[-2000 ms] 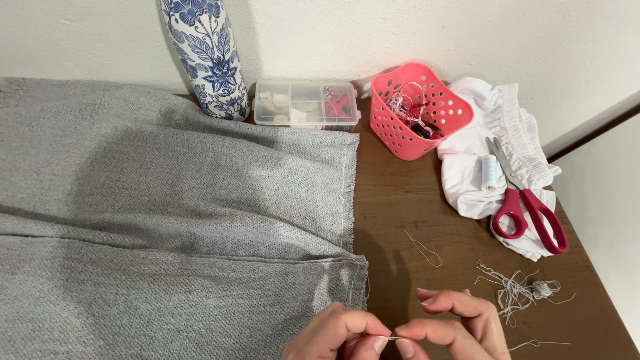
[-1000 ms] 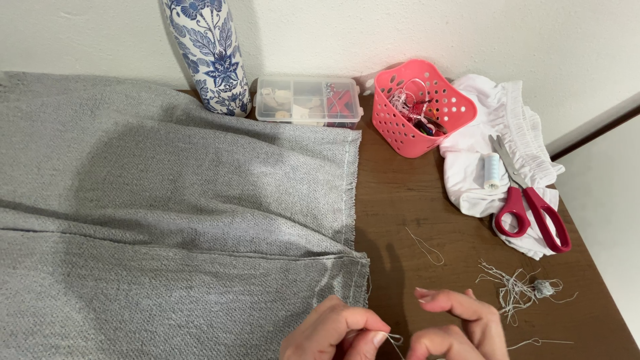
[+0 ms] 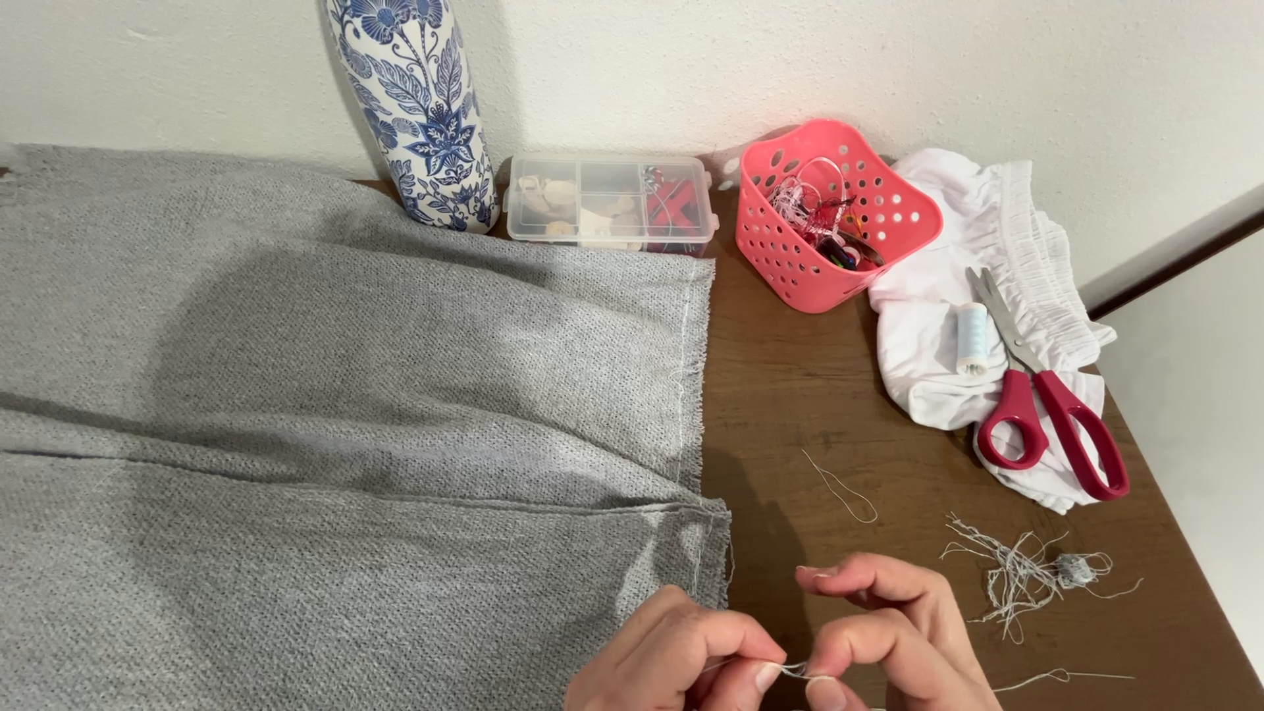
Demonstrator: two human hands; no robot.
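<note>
My left hand (image 3: 681,657), at the bottom edge, pinches a light thread (image 3: 793,671) between thumb and forefinger. Just to its right, my right hand (image 3: 894,632) has thumb and forefinger closed on the same thread, its other fingers raised. The grey woven fabric (image 3: 395,395) with a frayed, stitched edge lies to the left of the hands. At the lower right, a needle (image 3: 1101,676) with looped thread lies on the wooden table. A tangle of grey thread (image 3: 1017,583) and a loose looped thread (image 3: 839,489) rest above the hands.
Red-handled scissors (image 3: 1047,395) and a thread spool (image 3: 972,339) lie on white gathered cloth (image 3: 928,296). Along the wall stand a pink perforated basket (image 3: 800,267) of sewing things, a clear compartment box (image 3: 612,202) and a blue-and-white patterned object (image 3: 425,118). The table edge (image 3: 1175,513) slants at right.
My right thumb and forefinger moved off the thread and are back on it beside my left hand. My left hand has stayed in nearly the same place.
</note>
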